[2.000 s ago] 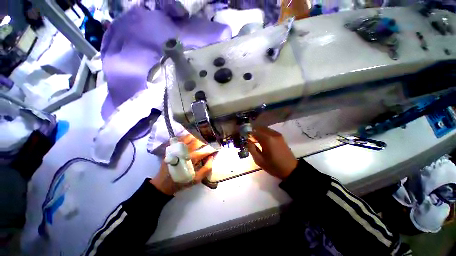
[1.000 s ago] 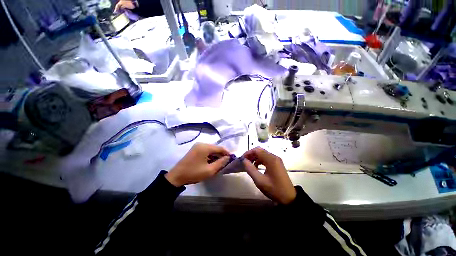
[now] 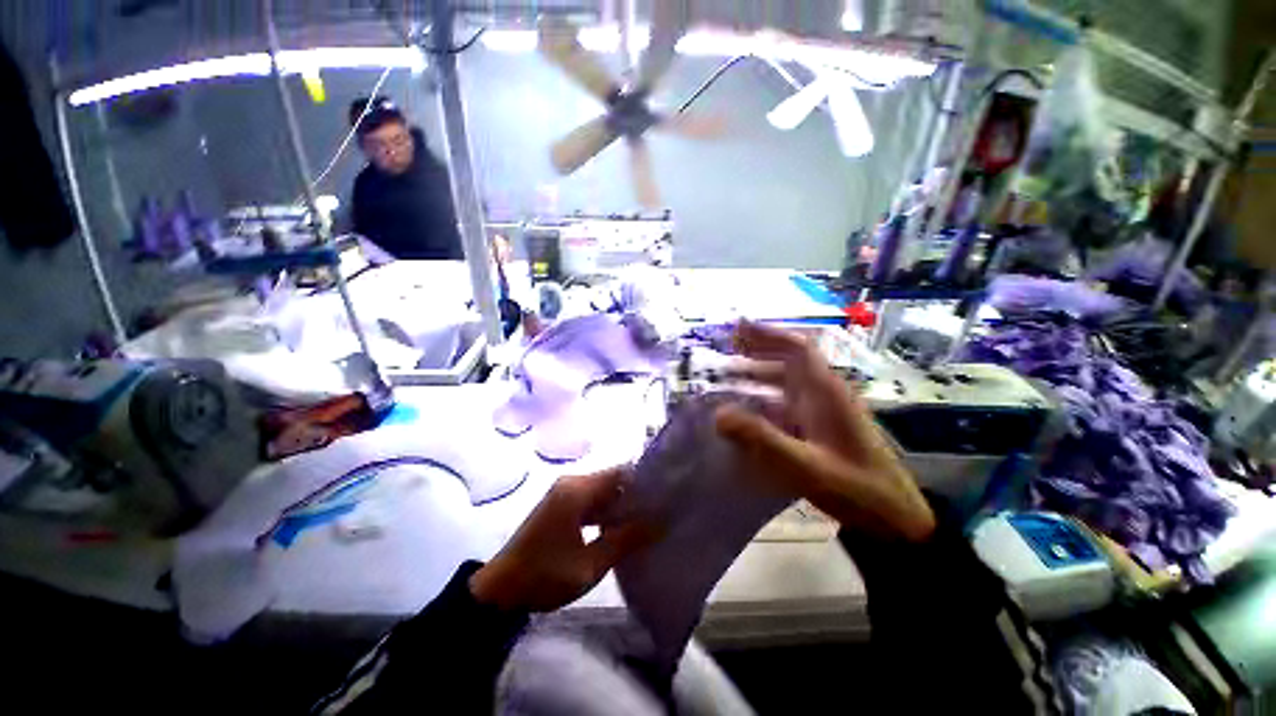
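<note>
A lilac fabric piece is held up in front of me and hangs down past the table's front edge. My left hand grips its left side between thumb and fingers. My right hand is at its upper right, blurred, with thumb on the cloth and fingers spread; its exact hold is unclear. A paler white cloth shows below the lilac piece. The sewing machine head is behind my right hand, its needle area hidden.
Curved white panels with dark edging and blue strips lie at left. A lilac panel lies behind. Heaped purple cloth and a white-and-blue box are at right. A person is at the back left.
The view has tilted up, showing the room. My hands have moved from a small dark-edged piece low by the table edge to a larger lilac piece held higher.
</note>
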